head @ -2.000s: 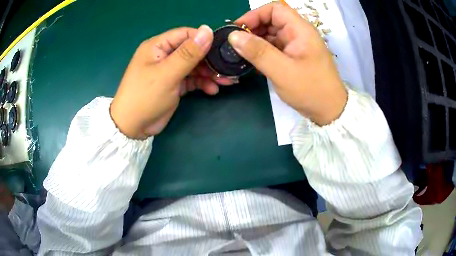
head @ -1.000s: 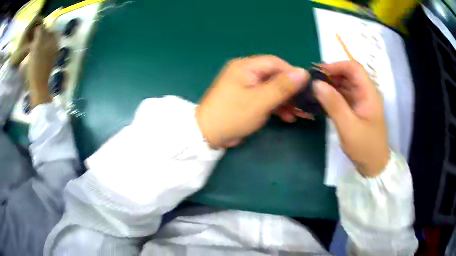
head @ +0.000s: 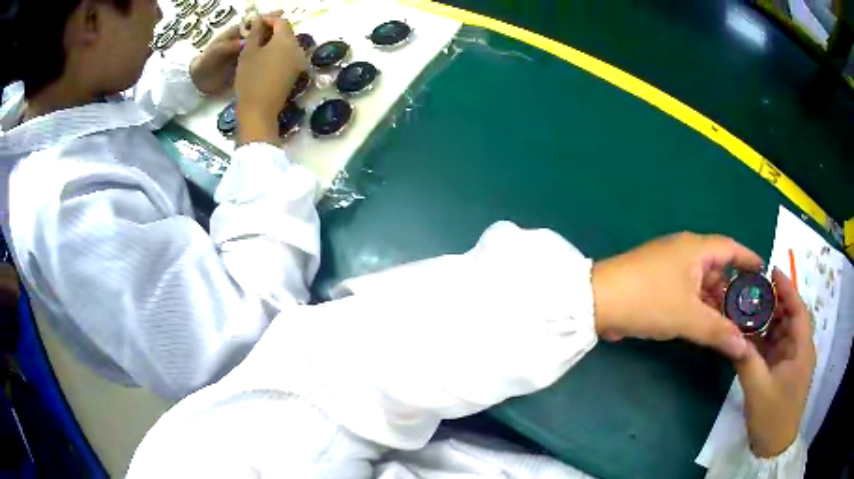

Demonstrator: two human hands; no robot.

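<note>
A round watch case [head: 749, 301] with a black face, a metal rim and a greenish centre spot is held above the green mat at the right. My left hand [head: 669, 288] holds its left side, with the thumb at the lower edge. My right hand [head: 785, 360] holds its right side and lower edge. The white paper sheet [head: 763, 413] lies beside and partly behind my right hand, with tiny parts [head: 826, 281] on it. An orange stick [head: 792, 269] lies on the paper.
At the left, a neighbouring worker [head: 140, 215] in a striped smock reaches over a pale mat [head: 412, 70]. Several black watch units [head: 357, 78] lie on it, with silvery rings [head: 192, 23] farther left. Yellow tape [head: 646, 91] edges the green bench mat [head: 552, 150].
The view has swung left, bringing in the neighbouring worker and more of the pale mat. The watch case now shows its face with the centre spot uncovered; both hands still hold it.
</note>
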